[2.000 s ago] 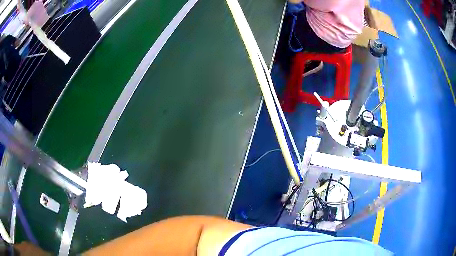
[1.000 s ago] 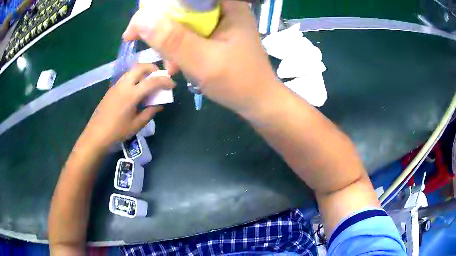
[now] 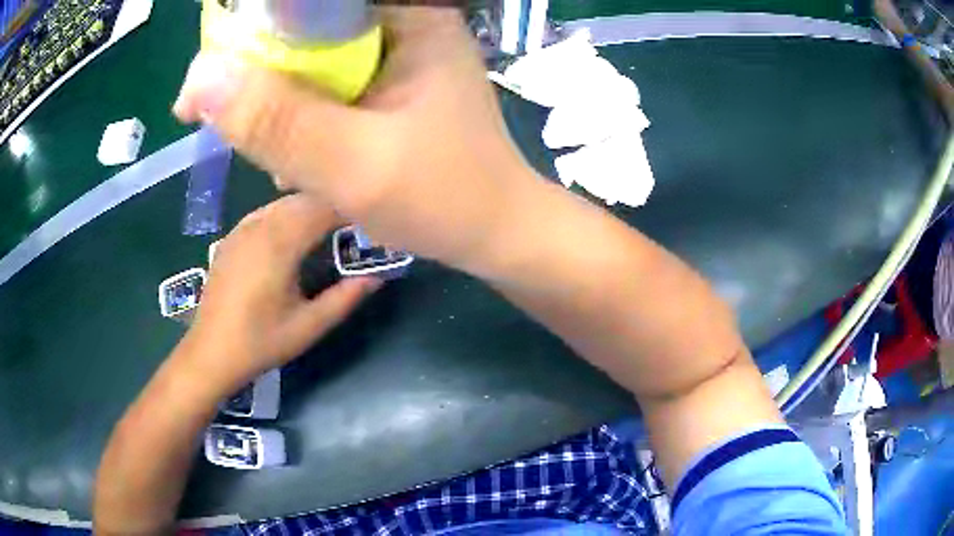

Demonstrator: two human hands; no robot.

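My right hand (image 3: 387, 147) is wrapped around the dispensing gun by its yellow grip wrap (image 3: 314, 63) at the top of the view. The gun's nozzle is hidden behind my right hand. My left hand (image 3: 267, 283) holds a white adapter housing (image 3: 368, 257) between thumb and fingers, just below my right hand. Its open end shows dark board parts. Another open housing (image 3: 183, 293) stands left of my left hand. Two more are near my left forearm: one partly covered (image 3: 256, 396) and one below it (image 3: 243, 448).
A crumpled white cloth or tissue pile (image 3: 602, 126) lies right of centre. A plain white housing (image 3: 121, 141) is at upper left. A translucent purple strip (image 3: 206, 188) crosses the pale line. A tray of small parts (image 3: 52, 63) is at the far upper left. A red stool (image 3: 889, 335) is at right.
Since one second ago, the held housing sits lower and its open end now shows. My right hand and gun have moved left and down. Two seconds ago, the view faced elsewhere, with neither hand's grip visible.
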